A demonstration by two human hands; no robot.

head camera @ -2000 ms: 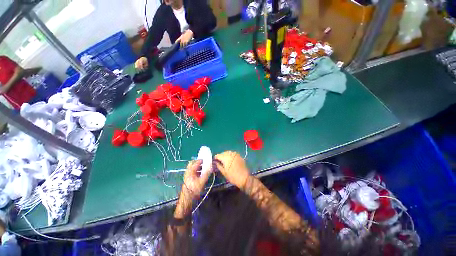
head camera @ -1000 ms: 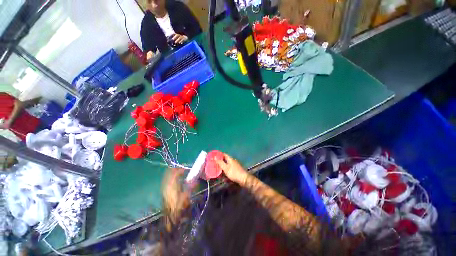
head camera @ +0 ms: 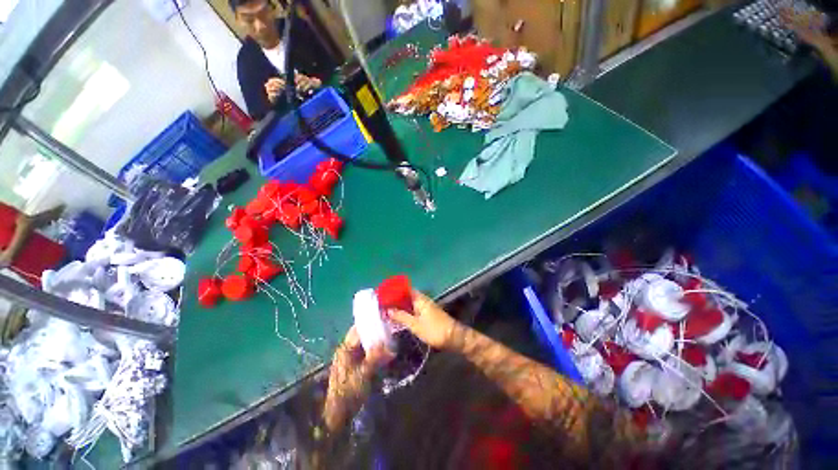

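A white round housing (head camera: 370, 321) is held on edge over the near edge of the bench. My left hand (head camera: 347, 360) grips it from the left and below, partly blurred. My right hand (head camera: 424, 319) holds a red cap (head camera: 395, 292) against or very close to the housing's right side; whether they are joined is hard to tell. A thin cord hangs in a loop below the hands. A black power screwdriver (head camera: 375, 115) with a yellow stripe hangs tilted over the bench, its tip (head camera: 419, 191) down and right.
Red caps (head camera: 276, 211) with cords lie mid-bench. A blue crate (head camera: 345, 139), small parts (head camera: 464, 83) and a grey-green cloth (head camera: 519, 133) lie beyond. White housings (head camera: 55, 367) are heaped left. A bin of finished units (head camera: 666, 321) stands near right. A person (head camera: 276, 55) sits opposite.
The red cap, first on the bench, then in my right hand, is now upright beside the housing. My left hand is back at the housing. The view has shifted; the driver hangs tilted.
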